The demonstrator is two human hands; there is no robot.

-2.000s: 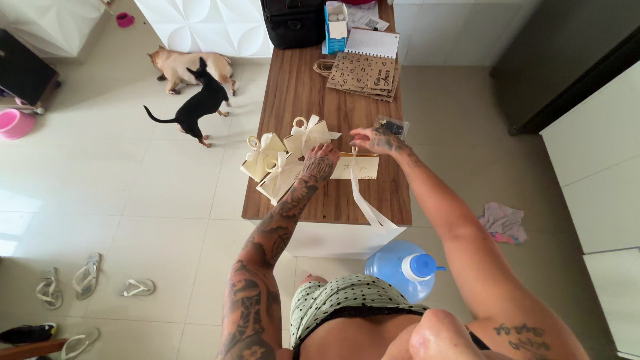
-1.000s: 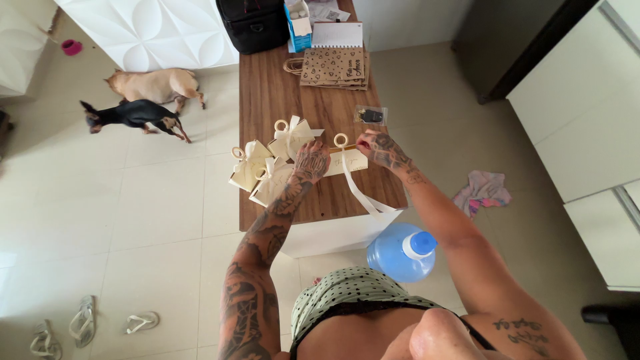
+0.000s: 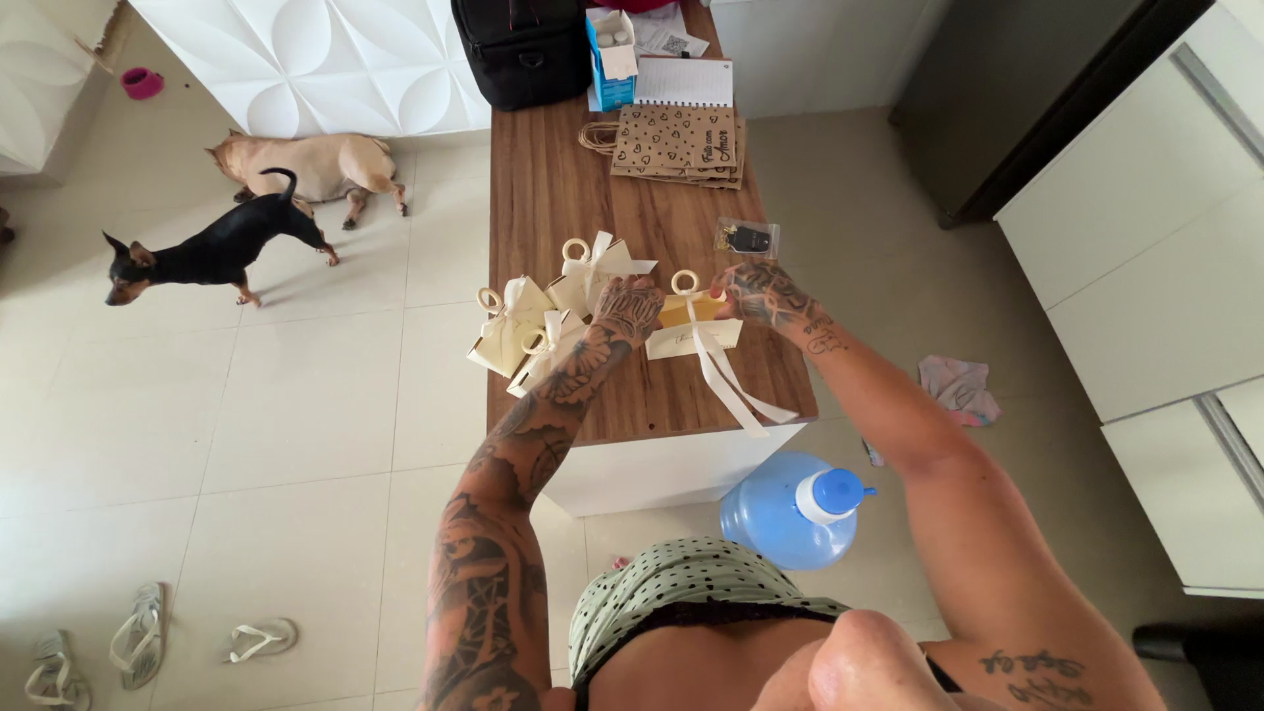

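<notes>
A cream paper gift box [image 3: 693, 339] with writing on its front stands near the front edge of the wooden counter. A pale ring [image 3: 684, 282] and a white satin ribbon [image 3: 719, 370] are on it, the ribbon's tails trailing over the wood. My left hand [image 3: 630, 304] grips the box's left side, fingertips partly hidden. At its right upper edge, my right hand [image 3: 765, 294] holds the box between thumb and fingers. Several similar boxes [image 3: 509, 331] with ribbon bows and rings are grouped left of my left hand, partly behind my forearm.
Behind lie a small clear packet [image 3: 748, 238], kraft paper bags [image 3: 674, 144], a spiral notebook [image 3: 685, 81], a blue box [image 3: 613, 61] and a black bag [image 3: 520, 49]. A blue water jug [image 3: 790, 511] stands below the counter. Two dogs [image 3: 212, 249] and sandals [image 3: 141, 637] are on the floor.
The box between my hands now shows a yellowish band behind its front, where my fingers were closer together before. My hands have moved slightly apart. The black dog has moved.
</notes>
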